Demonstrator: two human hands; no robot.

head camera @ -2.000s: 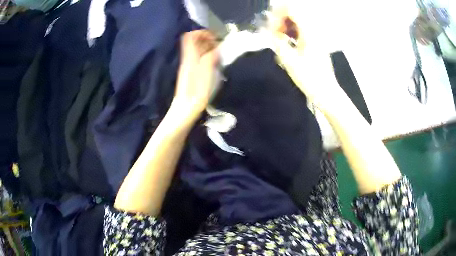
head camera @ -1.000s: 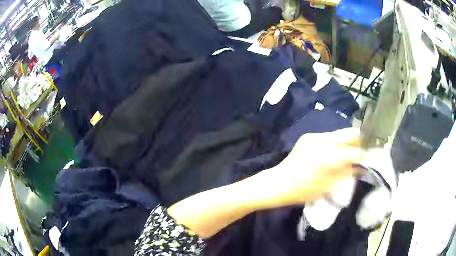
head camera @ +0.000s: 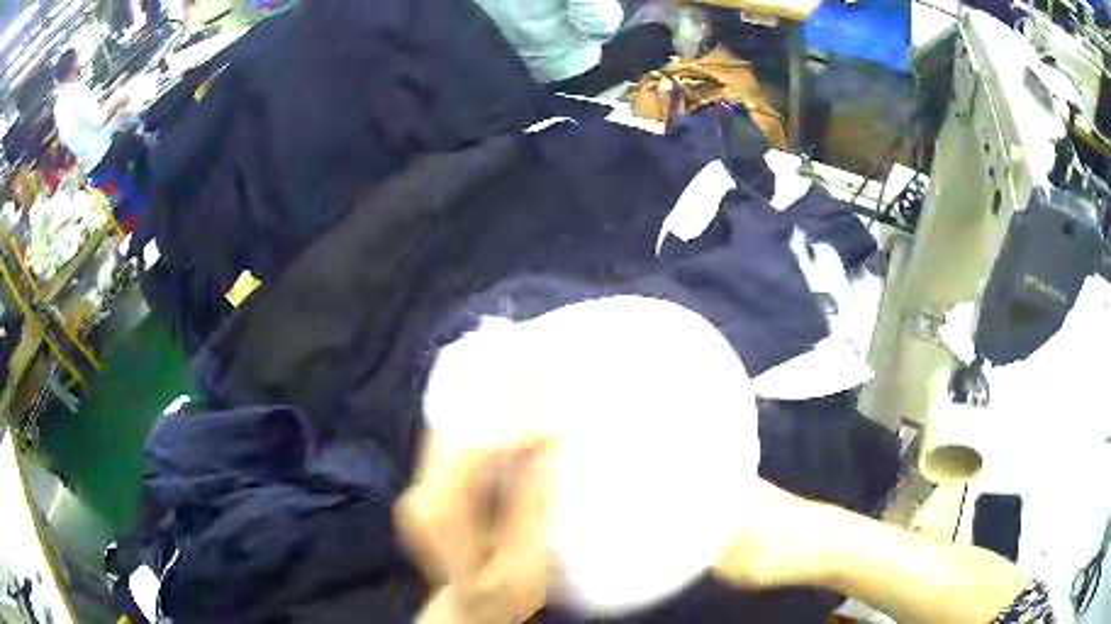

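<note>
A large white rounded piece point(head camera: 652, 451), very bright and without visible detail, is held up close in the lower middle. My left hand point(head camera: 475, 506) is blurred and closed at its lower left edge. My right hand point(head camera: 749, 536) reaches in from the right; its fingers are hidden behind the white piece. Navy garments point(head camera: 402, 244) lie heaped behind and below. A white curved piece point(head camera: 697, 207) shows on the heap, and white material point(head camera: 835, 329) lies at its right side.
At right are the sewing machine's dark grey head cover point(head camera: 1039, 287), a cream cylinder point(head camera: 952, 427) and a black phone-like rectangle point(head camera: 998, 524). A brown bag-like thing point(head camera: 719, 92) is at the back. A person in a pale top point(head camera: 554, 34) is beyond the heap. Green floor point(head camera: 110, 421) shows at left.
My left hand has come back from the machine area to the lower middle. My right forearm has come into view, and the large white piece is now up front. The cream cylinder is uncovered.
</note>
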